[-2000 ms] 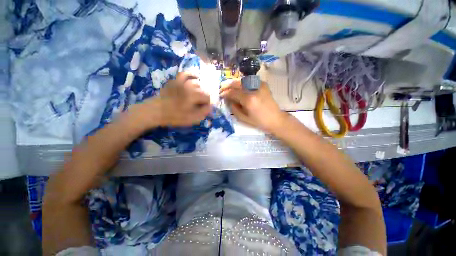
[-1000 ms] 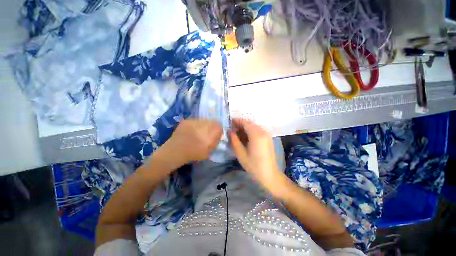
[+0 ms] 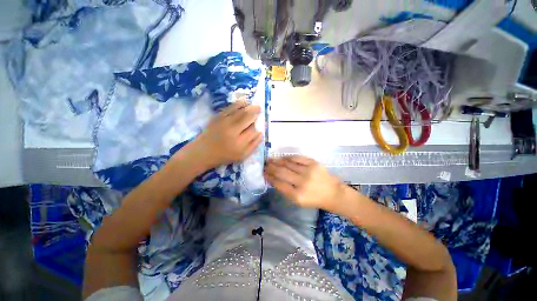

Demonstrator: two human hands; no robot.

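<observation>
A blue floral garment piece (image 3: 159,111) lies on the machine table, partly turned to its pale wrong side. Its narrow dark folded edge (image 3: 267,117) runs straight from the lit presser foot area (image 3: 264,69) towards the table's front edge. My left hand (image 3: 234,132) lies on the fabric left of this edge, fingers bent, pressing on it. My right hand (image 3: 297,179) is nearer to me, at the table's front edge, with its fingertips pinching the fabric's edge. The needle is too small to make out in the glare.
The sewing machine head (image 3: 377,35) fills the top. Yellow scissors (image 3: 388,126) and red scissors (image 3: 416,120) lie right of the needle, before tangled lilac strips (image 3: 406,67). Pale pieces (image 3: 59,70) are heaped at left. Blue crates (image 3: 50,235) with floral pieces stand below the ruled table edge (image 3: 377,160).
Since the first frame, the garment piece has been spread out and its edge straightened below the needle. Since the second, my left hand has moved up the fabric; my right hand remains near the front edge.
</observation>
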